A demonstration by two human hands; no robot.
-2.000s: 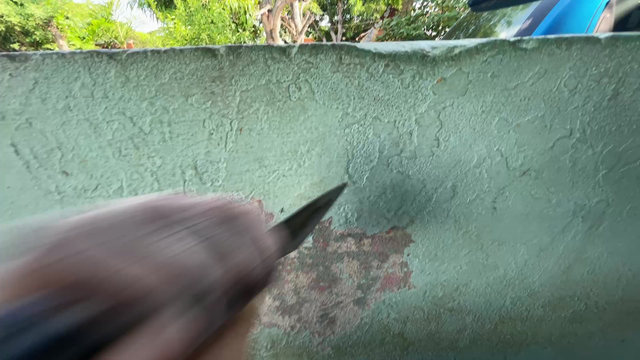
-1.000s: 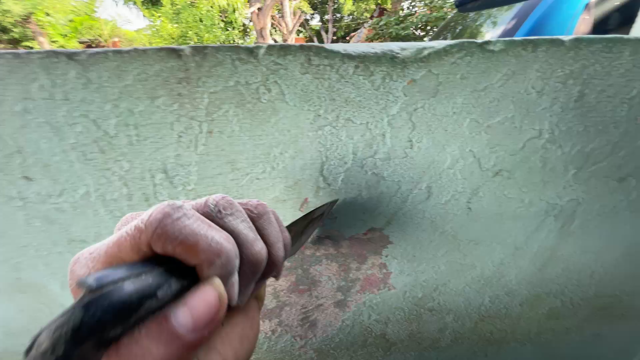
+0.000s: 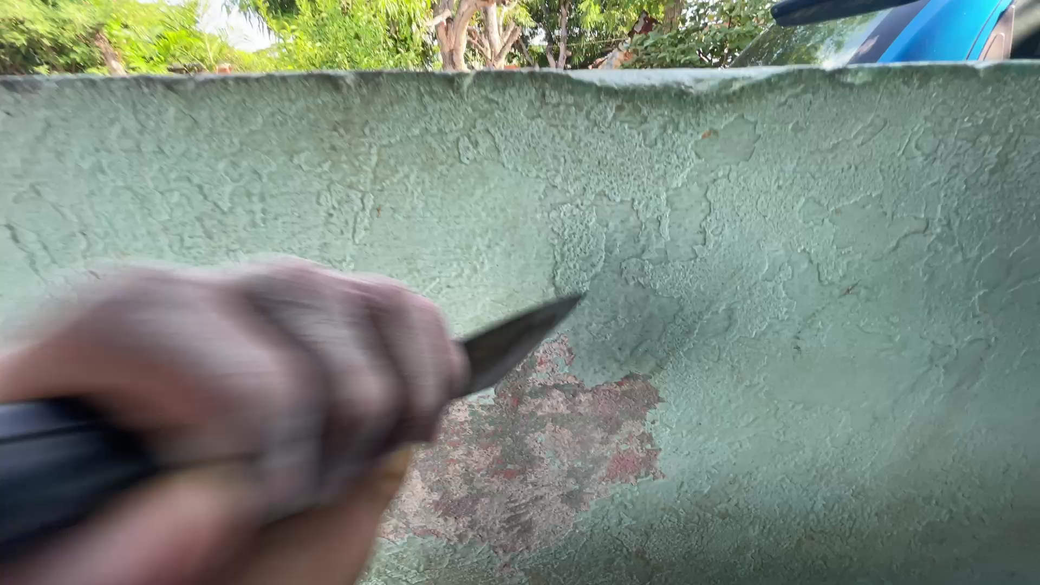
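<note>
My left hand, blurred, comes in from the lower left with its fingers curled around the dark handle of a knife. The thumb lies low, near the bottom edge of the view. From the finger side the dark, pointed blade slants up to the right over a green painted wall. Whether its tip touches the wall cannot be told. Below and partly behind the blade, a bare patch with ragged edges shows pinkish, red and grey. My right hand is not in view.
Cracked, wrinkled paint covers the wall up to its chipped top edge. Beyond it stand trees and leafy greenery, with part of a blue vehicle at the upper right. A dark shadow lies right of the blade tip.
My left hand keeps hold of the knife in all three frames. It is sharp one second ago and blurred by movement now. The bare patch looks much the same.
</note>
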